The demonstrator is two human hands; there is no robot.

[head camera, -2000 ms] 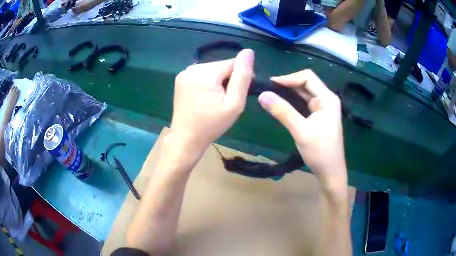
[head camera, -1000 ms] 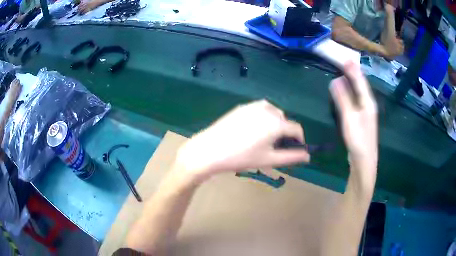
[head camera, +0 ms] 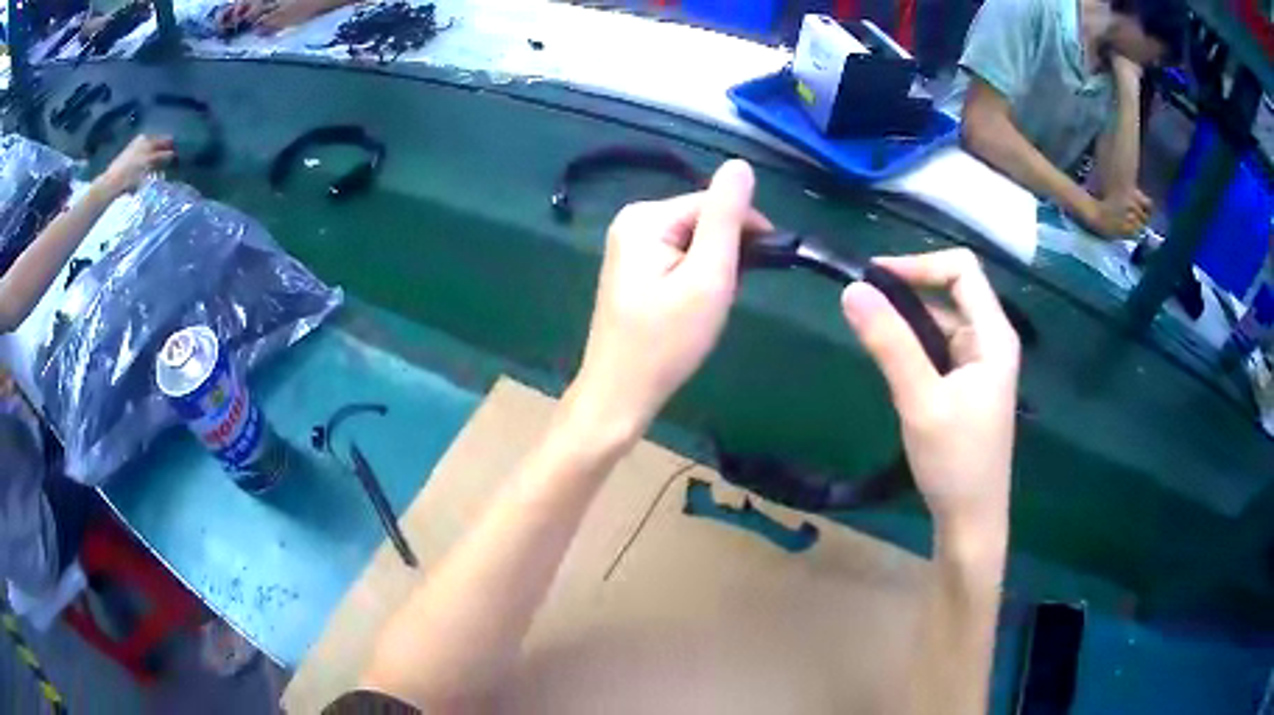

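Note:
A black headphone headband (head camera: 915,314) is held in both hands above the cardboard mat (head camera: 587,615). My left hand (head camera: 671,286) pinches its end piece between thumb and fingers. My right hand (head camera: 950,349) grips the arc beside it. A short silver metal section (head camera: 827,259) shows between the hands. The other end of the headband (head camera: 796,482) hangs low over the mat's far edge. A thin dark wire (head camera: 650,517) trails from it over the cardboard. The mat has a ragged cutout (head camera: 755,517) showing teal bench.
A drink can (head camera: 217,405), small curved bracket (head camera: 349,412) and slim black stick (head camera: 382,506) are at left, beside a plastic bag (head camera: 182,293). A phone (head camera: 1052,657) lies at right. Headbands (head camera: 328,161) lie on the green belt (head camera: 461,238). A blue tray (head camera: 880,161) and a person (head camera: 1034,105) are across it.
My hands have come together on the headband, with the silver section now visible. The wire now lies across the mat. At left, another person's hand has reached over the belt's headbands.

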